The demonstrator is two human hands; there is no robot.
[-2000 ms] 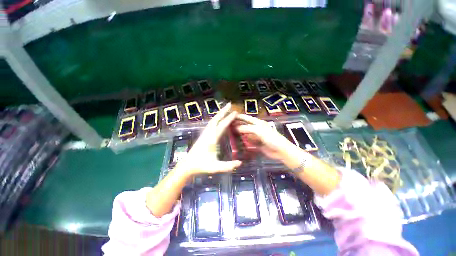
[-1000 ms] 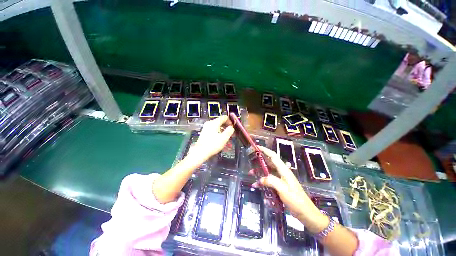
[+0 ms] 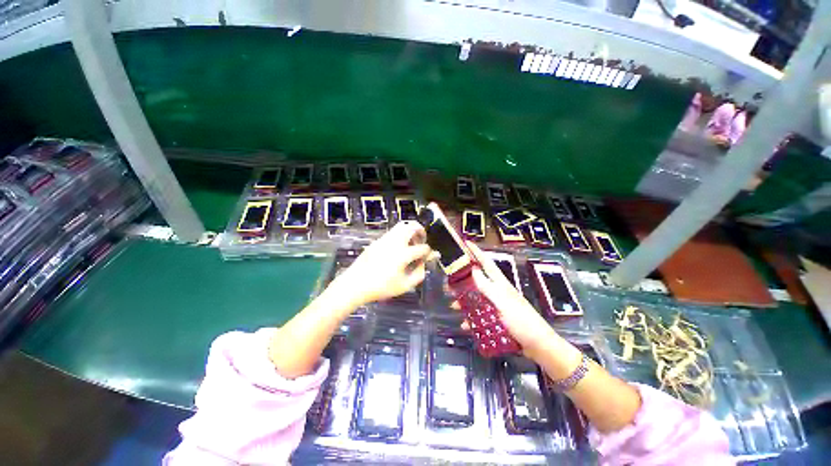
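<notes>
A dark red flip phone [image 3: 483,316] is open above the near tray, its keypad half towards me and its dark inner screen in a pale frame at the upper left. My right hand [image 3: 510,305] holds it from the right side, around the hinge and keypad edge. My left hand [image 3: 394,262] is at the screen half's left edge, fingertips pinched close to the frame; whether they grip a strip cannot be told. The near blister tray [image 3: 415,364] below holds phones with dark rims and whitish centres, and cream-bordered ones at its far right.
Two trays of gold-bordered phones [image 3: 297,212] lie at the back, one phone askew. Stacked trays [image 3: 64,218] stand at left. A waste strip pile [image 3: 670,350] lies on a clear tray at right, a reddish-brown board [image 3: 711,268] beyond. Grey posts [image 3: 137,127] flank the bench.
The phone has turned from edge-on to showing its open keypad and screen. My left hand has moved to the screen's side edge. The view has shifted slightly.
</notes>
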